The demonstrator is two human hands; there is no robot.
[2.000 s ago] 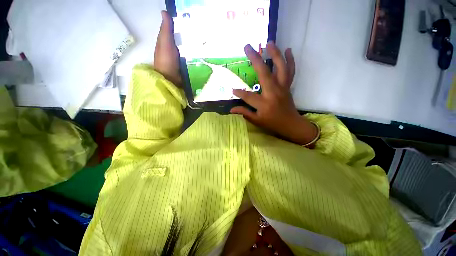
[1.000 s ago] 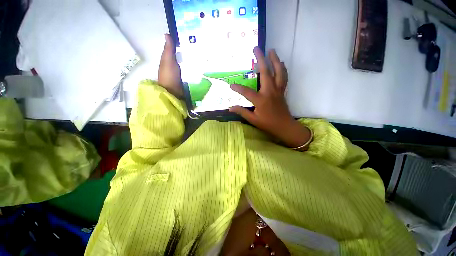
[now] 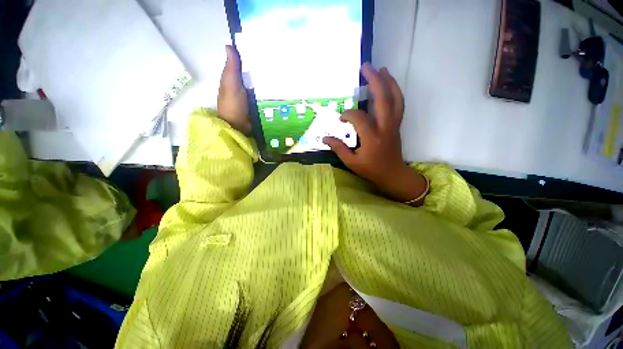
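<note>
A black-framed tablet [image 3: 300,75] is upright in front of me at the bench's near edge, its top cut off by the picture's upper rim. Its lit screen shows blue sky, a green field with a pale path, and small icons in the lower part. My left hand [image 3: 233,92] holds the tablet's left edge, thumb along the side, other fingers hidden. My right hand [image 3: 374,133] is at the lower right of the tablet, fingers bent and apart, some over the screen and the right edge. Whether it grips the edge is hard to tell.
White sheets [image 3: 95,75] lie at left. A copper-brown smartphone [image 3: 516,51] and dark keys or fobs [image 3: 593,65] lie at right, beside a paper with yellow marking [image 3: 609,133]. A coworker's yellow sleeve [image 3: 58,211] is at far left. A grey crate [image 3: 580,255] stands below right.
The screen's icons have changed: rows now show over the green field and the upper icons are gone. My right hand's fingers have shifted and bent at the tablet's right edge.
</note>
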